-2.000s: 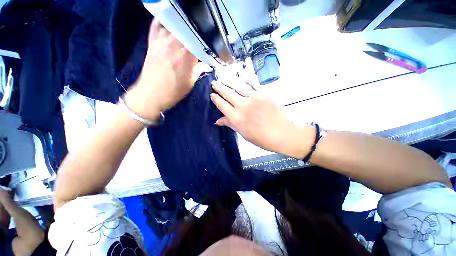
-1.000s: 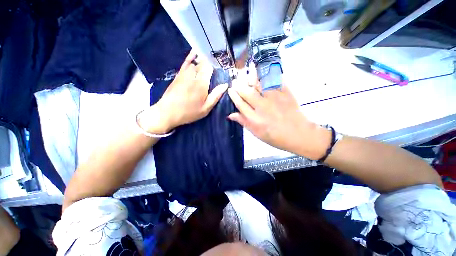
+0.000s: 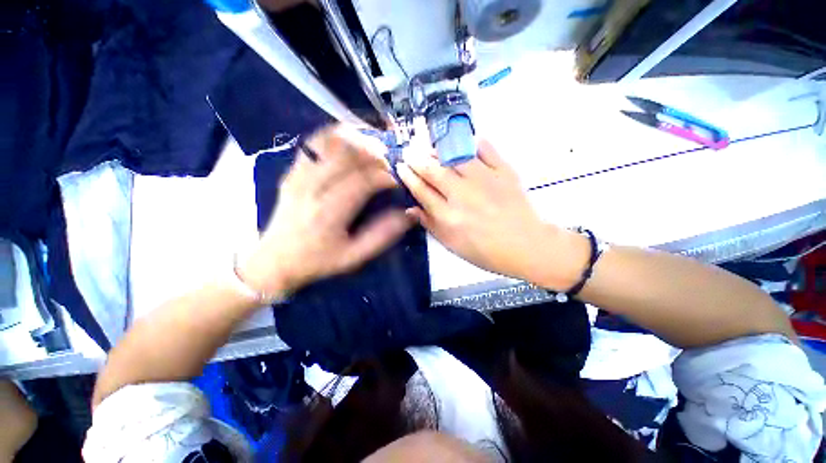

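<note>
A dark navy garment panel (image 3: 353,307) runs from the presser foot area (image 3: 395,145) of the white sewing machine (image 3: 412,41) down over the table's front edge. My left hand (image 3: 331,212) is over the panel left of the needle area, blurred, with thumb and fingers spread; whether it grips cloth cannot be told. My right hand (image 3: 480,212) lies with its fingertips on the panel's right edge, just below the grey-blue block (image 3: 453,137). The needle itself is not clear.
Pink and blue snips (image 3: 679,124) lie right of the machine. Dark navy pieces (image 3: 136,81) and a white cloth piece (image 3: 98,244) lie at the left. The table's front edge has a scale (image 3: 715,244). Another person's arm (image 3: 14,420) shows at the lower left.
Since one second ago, my left hand has drawn back slightly towards me, and its thumb has left the cloth by the foot. My right fingertips remain beside the foot. The view has shifted slightly.
</note>
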